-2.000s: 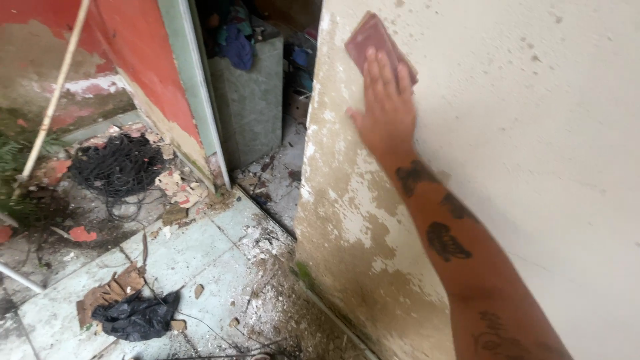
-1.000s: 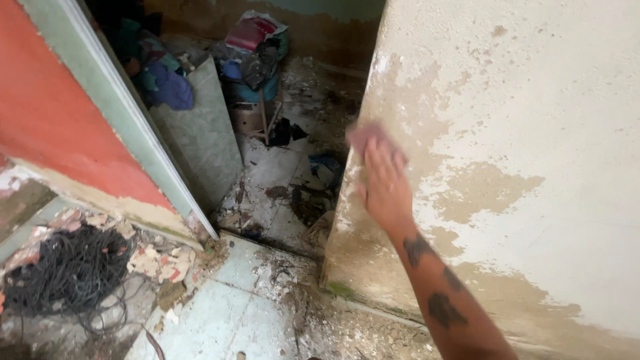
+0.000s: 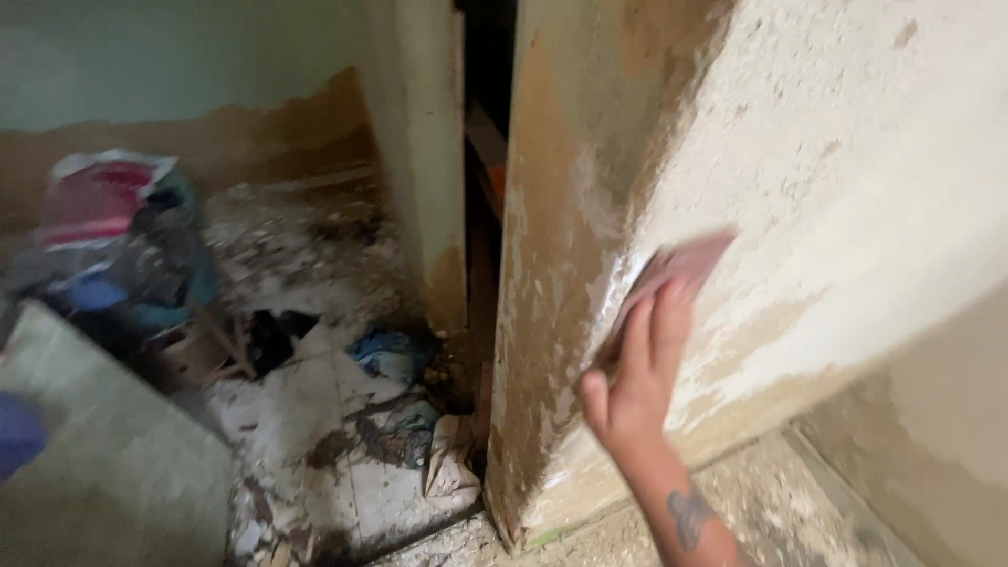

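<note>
My right hand holds a folded reddish-brown sheet, apparently sandpaper, flat against the wall at its vertical corner. The fingers press on the sheet, and the thumb lies apart at the left; hand and sheet are slightly blurred. Around them the wall has white, pitted paint on its broad face, with tan patches lower down. Brown, stained plaster covers the narrow face left of the corner. A tattoo shows on the forearm. My left hand is out of view.
Left of the wall, a doorway opens on a tiled floor strewn with debris. A pale board leans at the lower left. Behind it are piled bags and a blue cloth. Crumbled plaster covers the ground at the wall's foot.
The view has swung right and closer to the wall corner. My right hand, with the sheet, has moved from the wall's broad face onto its corner edge.
</note>
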